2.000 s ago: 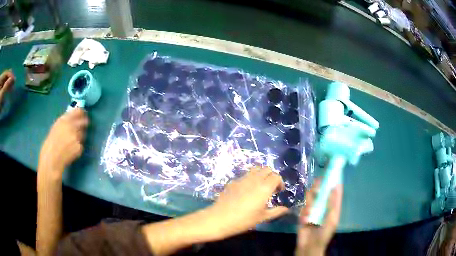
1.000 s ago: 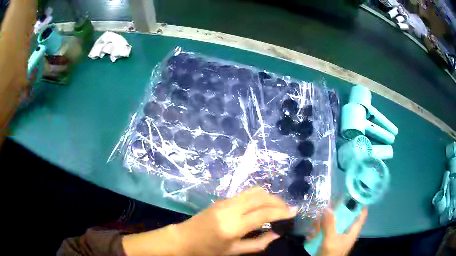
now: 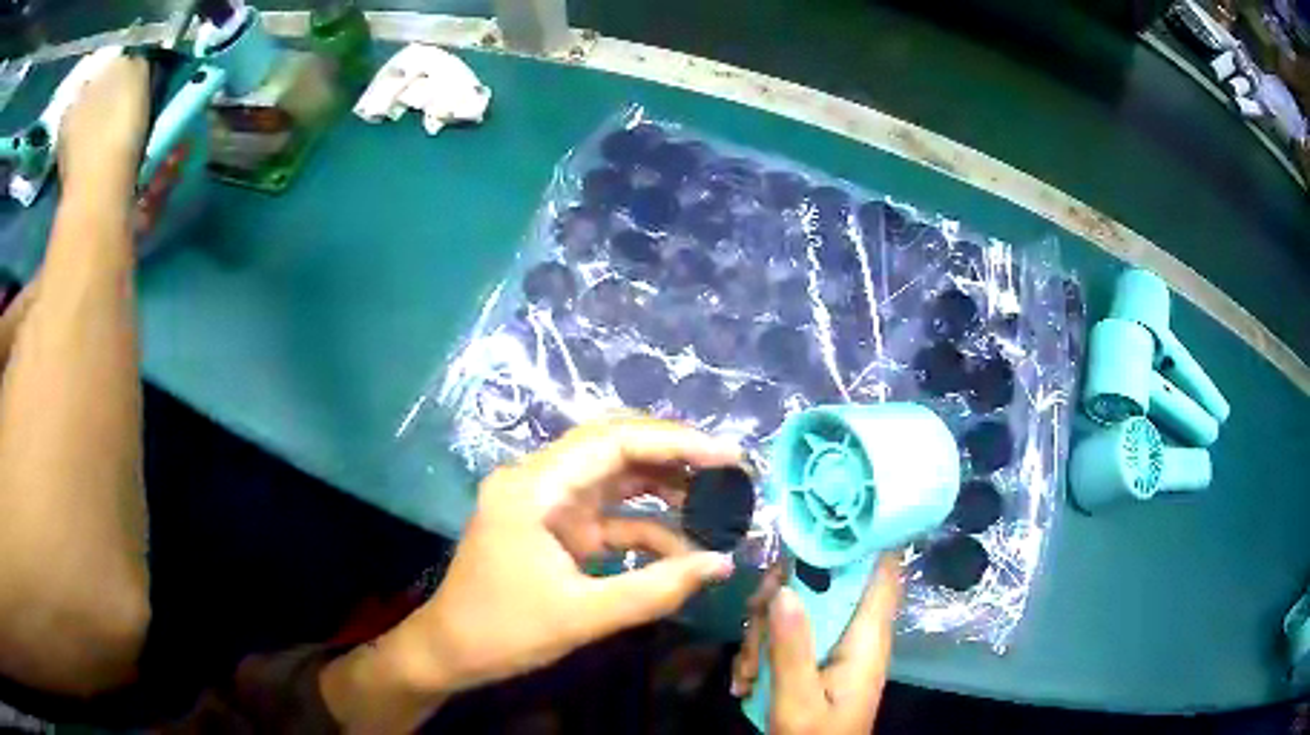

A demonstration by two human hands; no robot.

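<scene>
My left hand is shut on a black round insert, held between thumb and fingers just left of the fan's open end. My right hand grips the handle of a teal handheld fan body. The barrel's opening faces left and shows inner ribs around a hub. A small dark button sits on the handle top. The insert and the barrel appear slightly apart. Behind them lies a parts tray with rows of dark round parts under wrinkled, shiny clear film.
Several teal fan bodies lie right of the tray. A white cloth lies by the metal post. At left, another person's arm reaches across to a green fixture and a teal fan. A pale rail runs behind.
The black insert and my left hand have come up beside the fan. The fan has moved left and turned its open end towards the insert. The tray appears further right in view.
</scene>
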